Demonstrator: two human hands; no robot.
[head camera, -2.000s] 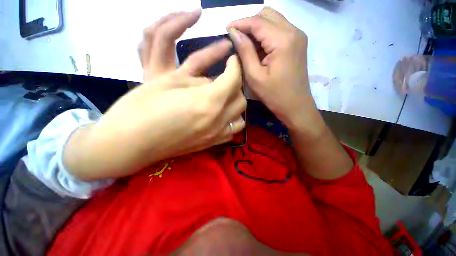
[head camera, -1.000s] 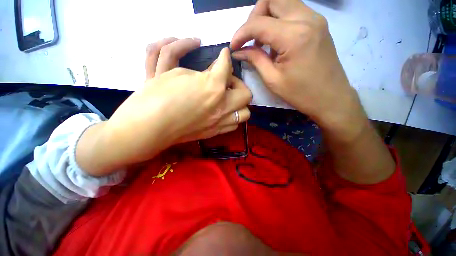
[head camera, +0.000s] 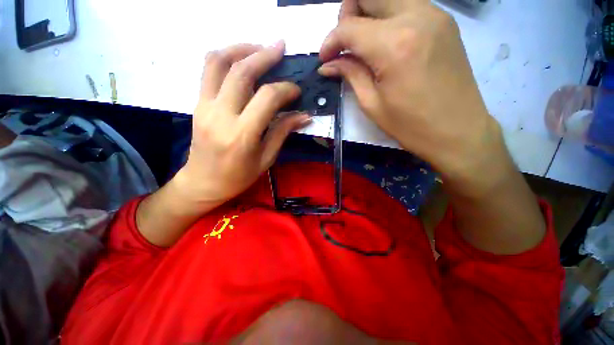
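A phone mid-frame stands lengthwise in front of me, its black camera-end plate (head camera: 308, 86) away from me, with a round hole near the right. Its lower bar (head camera: 306, 209) lies against my red shirt. My left hand (head camera: 232, 124) holds the frame from the left, fingers on the plate and thumb by the window's upper edge. My right hand (head camera: 421, 87) is at the plate's upper right corner, with thumb and index fingertips close together there. Whether they grip the corner or a small piece is hidden.
Another mid-frame (head camera: 46, 21) lies at the far left of the white table (head camera: 155, 40). A black sheet (head camera: 306, 2) shows at the top edge. A clear bottle (head camera: 569, 111) lies at right. Another person's grey clothing and white cuff (head camera: 30, 158) are at left.
Another person's ringed hand, which was over the frame, has withdrawn left, uncovering my left hand and red sleeve. The plate's hole now shows. My right hand stays at the upper right corner.
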